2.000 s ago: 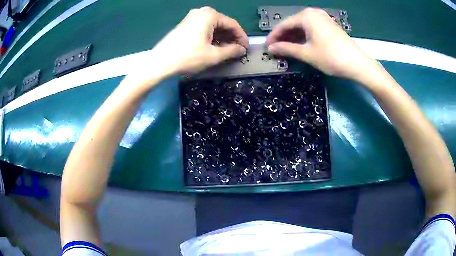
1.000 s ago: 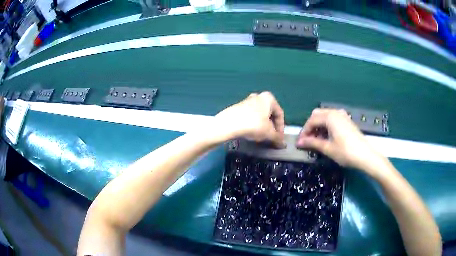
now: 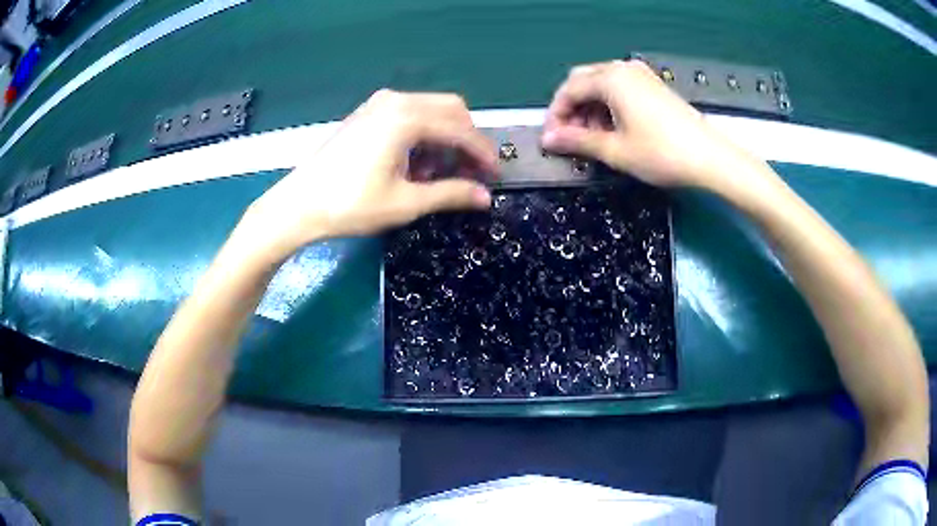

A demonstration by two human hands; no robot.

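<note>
A flat grey block (image 3: 529,164) with round metal posts lies along the far edge of the black tray (image 3: 673,308). The tray holds a mass of small shiny black rings (image 3: 534,298). My left hand (image 3: 401,170) is at the block's left part, thumb and fingertips apart over the tray's far edge, with nothing visible between them. My right hand (image 3: 627,123) has thumb and fingertips together at a post on the block's right part; whether a ring is between them is hidden.
Beyond the white strip (image 3: 277,149), a green belt (image 3: 411,51) carries spaced grey blocks: one behind my right hand (image 3: 719,84), one at the left (image 3: 202,118) and more at the far left. The glossy green bench (image 3: 134,272) surrounds the tray.
The view has tilted back down from the far belt. My left hand has drawn back from the block towards the tray, its fingers parted. My right hand stays at the block. Belt blocks have shifted right.
</note>
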